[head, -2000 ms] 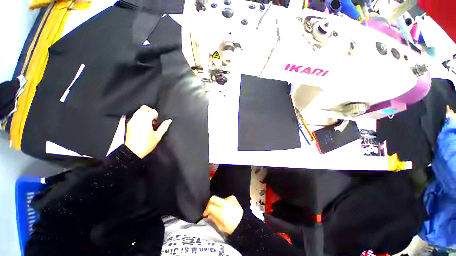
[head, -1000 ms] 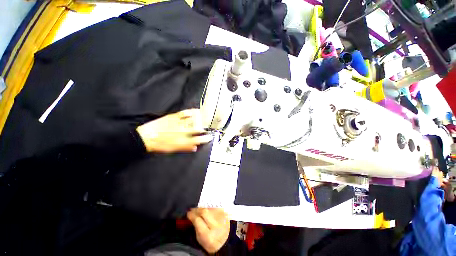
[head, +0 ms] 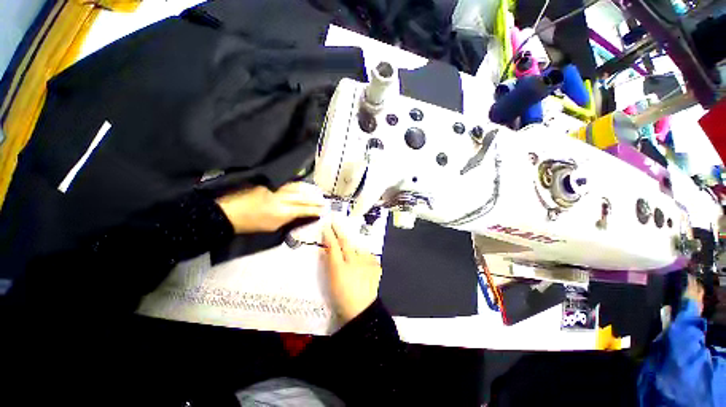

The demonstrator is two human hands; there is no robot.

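Observation:
The white sewing machine (head: 430, 159) lies across the middle, its needle area at the left end of the head. Black fabric (head: 199, 103) spreads over the table left of the machine. My left hand (head: 271, 208) lies flat at the needle area, fingers pointing right; what is under its fingers is hard to tell. My right hand (head: 350, 270) is just in front of the needle, fingers pointing up to it, over the white bed; whether it presses on fabric is hidden. A black rectangular piece (head: 430, 270) lies right of my right hand, partly under the machine arm.
A ruler-like scale (head: 239, 302) runs along the table's front edge. Snips or a pen (head: 489, 290), a black card (head: 577, 310) and yellow tape (head: 609, 338) lie at right. Thread cones (head: 525, 99) stand behind the machine. A person's blue sleeve (head: 677, 342) is at far right.
The black fabric has gone from the front part of the table, baring the white surface and scale. My right hand has moved from the front edge up to the needle area; my left hand stays near it.

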